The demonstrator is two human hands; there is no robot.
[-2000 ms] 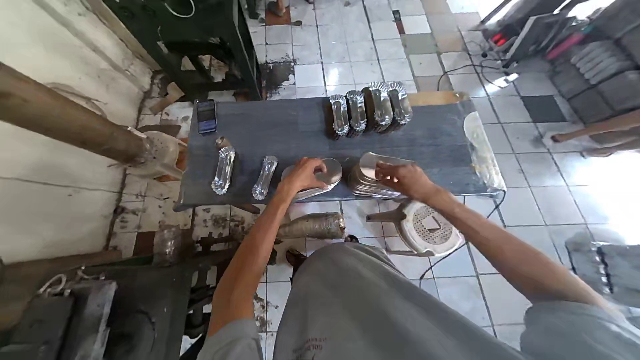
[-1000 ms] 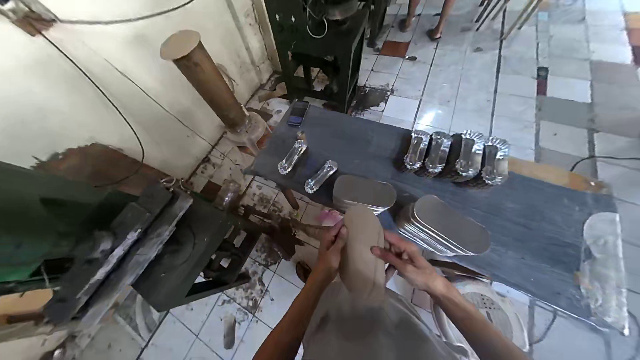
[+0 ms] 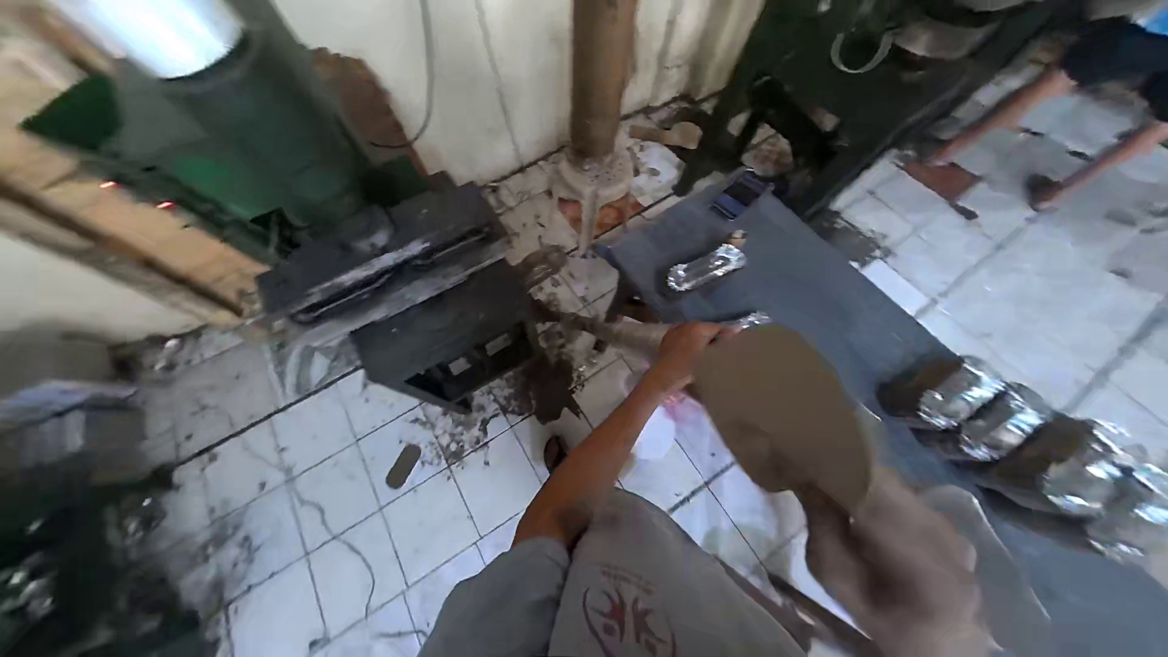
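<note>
My left hand [image 3: 686,354] is closed on one end of a flat oval sheet [image 3: 780,401], brownish grey, held up over the near edge of the dark table [image 3: 821,283]. Blurred by motion, my right hand [image 3: 899,557] is at the sheet's lower right end, with its fingers under it. On the table lie a small silver foil tray [image 3: 705,267] and, partly hidden behind the sheet, another foil piece [image 3: 754,320]. Stacks of foil trays [image 3: 967,392] stand farther right. Beside my right hand shows the edge of a pale oval sheet [image 3: 981,538].
A phone-like device [image 3: 741,193] lies at the table's far corner. To the left is a dark metal machine [image 3: 438,310] with a green body. A brown post [image 3: 598,82] rises near the wall. Another person's legs [image 3: 1013,114] are at upper right. A small oval piece [image 3: 402,466] lies on the tiled floor.
The view has swung strongly left toward the machine. Two seconds ago both hands were at the stacks of oval sheets; since then an oval sheet has been lifted up in front of the body.
</note>
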